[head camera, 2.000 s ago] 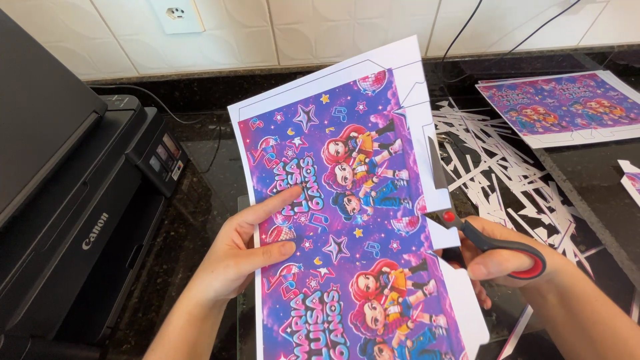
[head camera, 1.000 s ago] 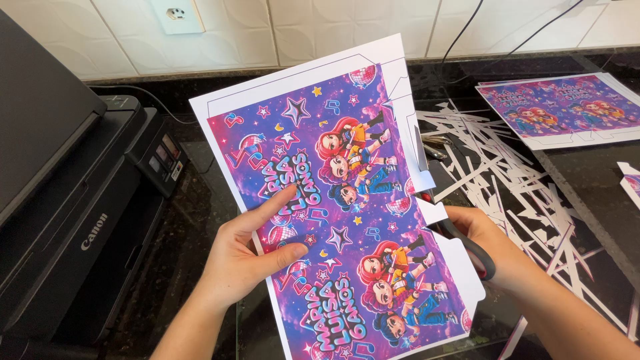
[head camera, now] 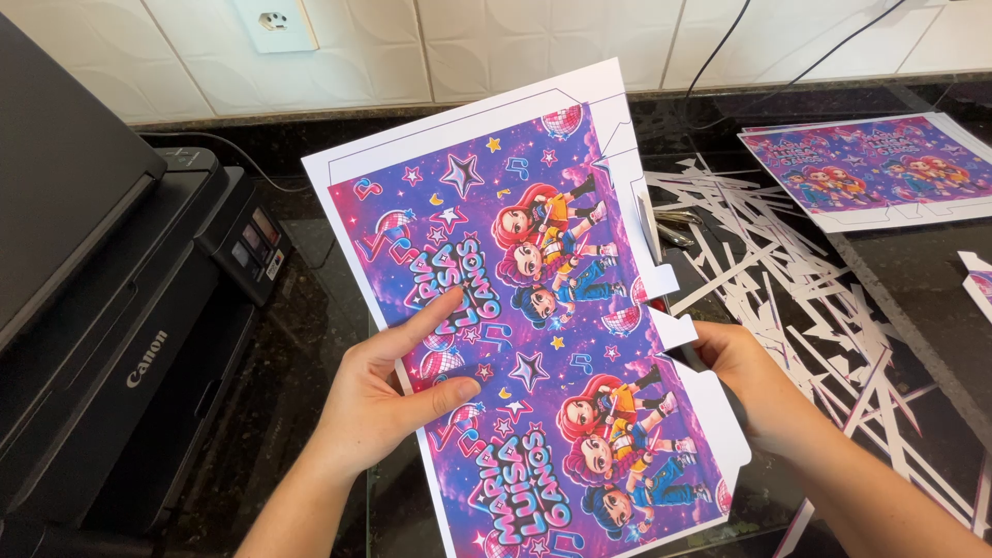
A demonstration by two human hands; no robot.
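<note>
A printed sheet (head camera: 496,310) with cartoon figures, stars, lettering and white tabs is held tilted over the dark counter. My left hand (head camera: 387,387) grips its left edge, thumb and index finger on the printed face, the other fingers hidden beneath. At the right edge, my right hand (head camera: 736,372) holds scissors (head camera: 649,225), mostly hidden behind the sheet. One blade shows along the upper right edge, and a bit of red shows at the pivot between two white tabs. Notches separate the tabs on that edge.
A black Canon printer (head camera: 147,341) stands on the left. White paper offcuts (head camera: 775,287) lie heaped on the right, with metal items (head camera: 674,225) beside them. More printed sheets (head camera: 876,167) lie at the back right. A wall socket (head camera: 273,21) and cables (head camera: 717,46) are behind.
My right hand and the scissors have shifted behind the sheet; two seconds ago their black and red handle showed in front of it. The left hand still holds the left edge.
</note>
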